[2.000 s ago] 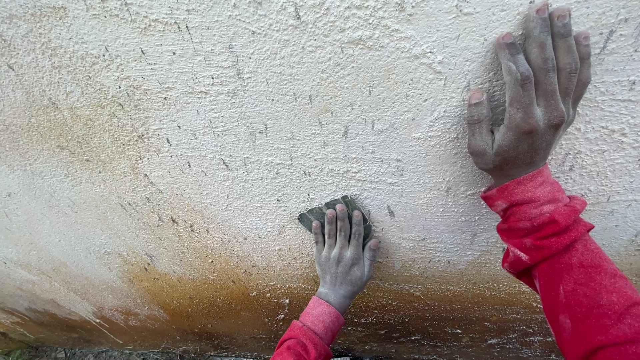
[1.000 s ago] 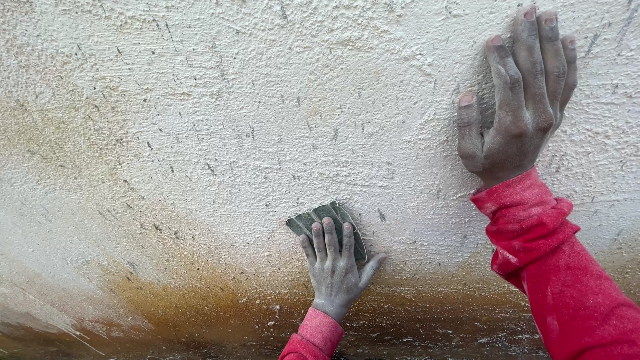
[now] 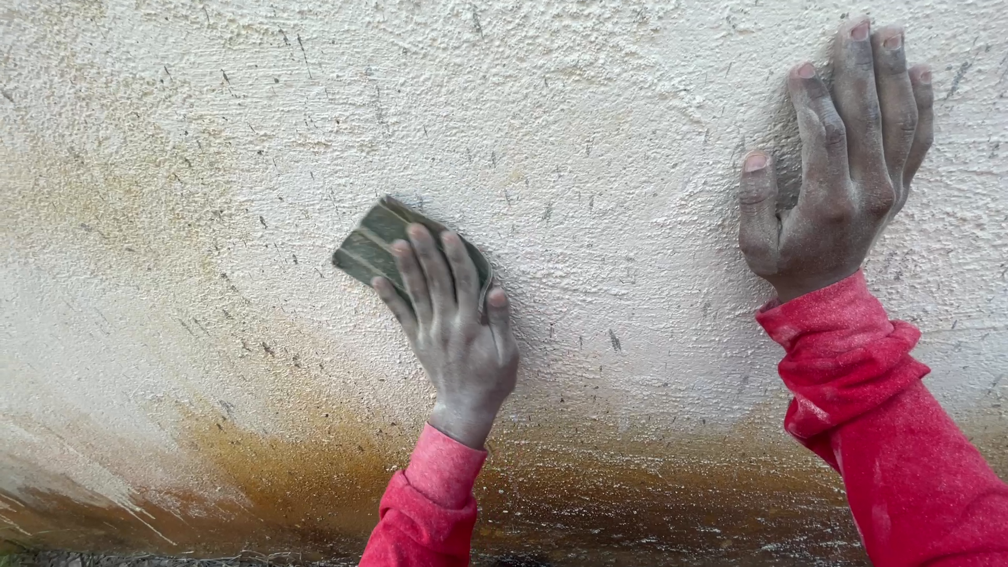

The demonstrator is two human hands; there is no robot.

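My left hand [image 3: 465, 331], grey with dust, presses a creased dark green sheet, seemingly sandpaper [image 3: 366, 252], flat against the rough off-white wall [image 3: 598, 220]. Its fingers lie over the right part of the sheet, and the thumb is at the sheet's lower right edge. Higher up, at the right, my right hand [image 3: 843, 157] rests on the same wall with nothing in it, thumb out to the left and fingers pointing up. Both arms wear dusty red sleeves.
Small dark marks and raised bumps dot the wall. A brown stained band [image 3: 630, 480] runs along its lower part. Ground with bits of debris [image 3: 157, 559] shows at the bottom left edge.
My left hand has moved up and to the left over the wall with the green sheet beneath its fingers. My right hand keeps about the same place.
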